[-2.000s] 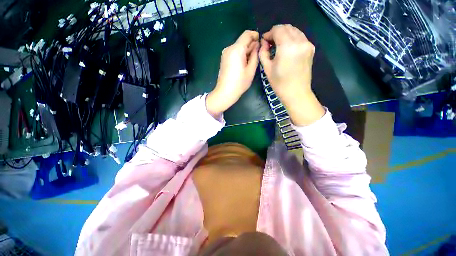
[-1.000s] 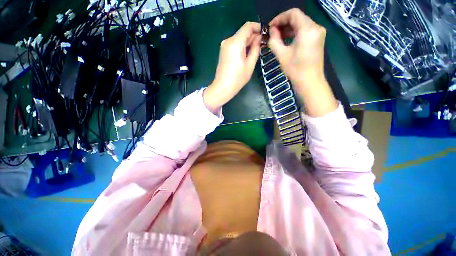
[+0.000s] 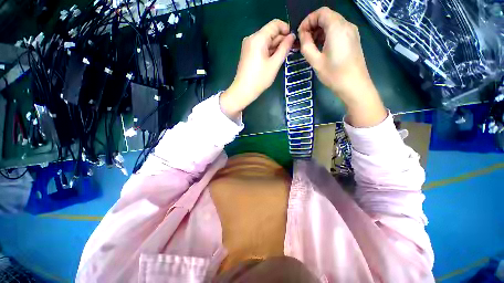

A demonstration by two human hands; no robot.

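The ladder-like gasket strip (image 3: 299, 105), dark with pale-edged rectangles, runs down from my fingertips and hangs over the bench's front edge. My left hand (image 3: 264, 62) pinches at its upper end with thumb and forefinger. My right hand (image 3: 337, 58) pinches at the same end from the right, the fingertips of both hands almost touching. What exactly lies between the fingertips is too small to tell. A plain black adhesive strip (image 3: 307, 8) shows just beyond the fingertips at the top edge.
Wired modules (image 3: 145, 102) with black leads and white connectors lie tangled at the left. A shiny clear plastic bag (image 3: 442, 55) lies at the right. An open cardboard box (image 3: 411, 145) stands below the front edge, with small dark pieces inside.
The ladder strip has swung left and now hangs nearly straight. The plain black band no longer shows beside it at the right. My right forearm has moved right, uncovering the box's contents.
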